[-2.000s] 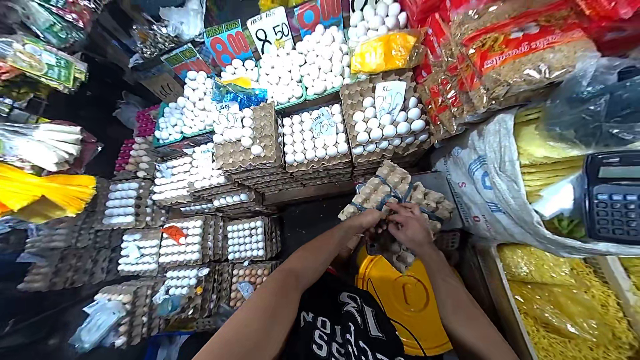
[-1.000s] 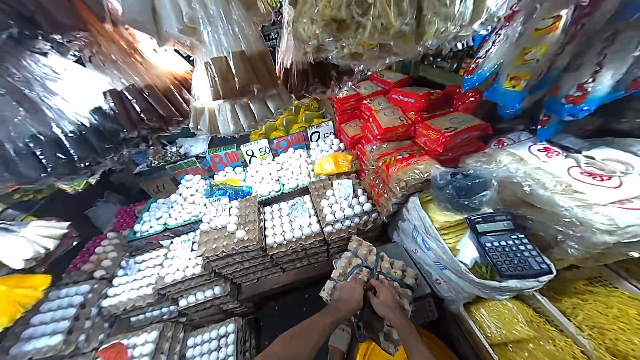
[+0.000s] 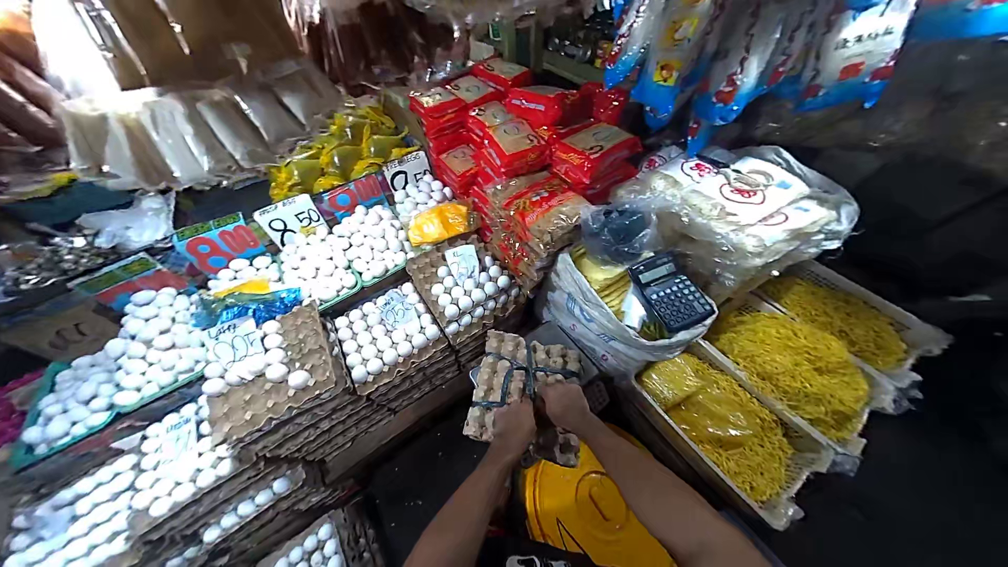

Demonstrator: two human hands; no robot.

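Grey pulp egg trays (image 3: 504, 374), bound crosswise with dark green string (image 3: 529, 368), are in front of me at the lower middle. My left hand (image 3: 513, 425) is at the near edge of the bundle, its fingers closed at the string. Close beside it, my right hand (image 3: 564, 405) also has its fingers drawn together at the string. The fingertips and the exact grip are partly hidden by the hands. Below the bundle is a yellow plastic lid or container (image 3: 591, 504).
Stacked trays of white eggs (image 3: 386, 335) with price cards stand to the left. A calculator (image 3: 672, 293) rests on a white sack (image 3: 583, 315) at the right, beside crates of yellow noodles (image 3: 787, 366). Red packets (image 3: 512, 146) are piled behind; plastic-wrapped goods hang above.
The view has swung up and to the right. Both hands stay together at the string on the egg trays.
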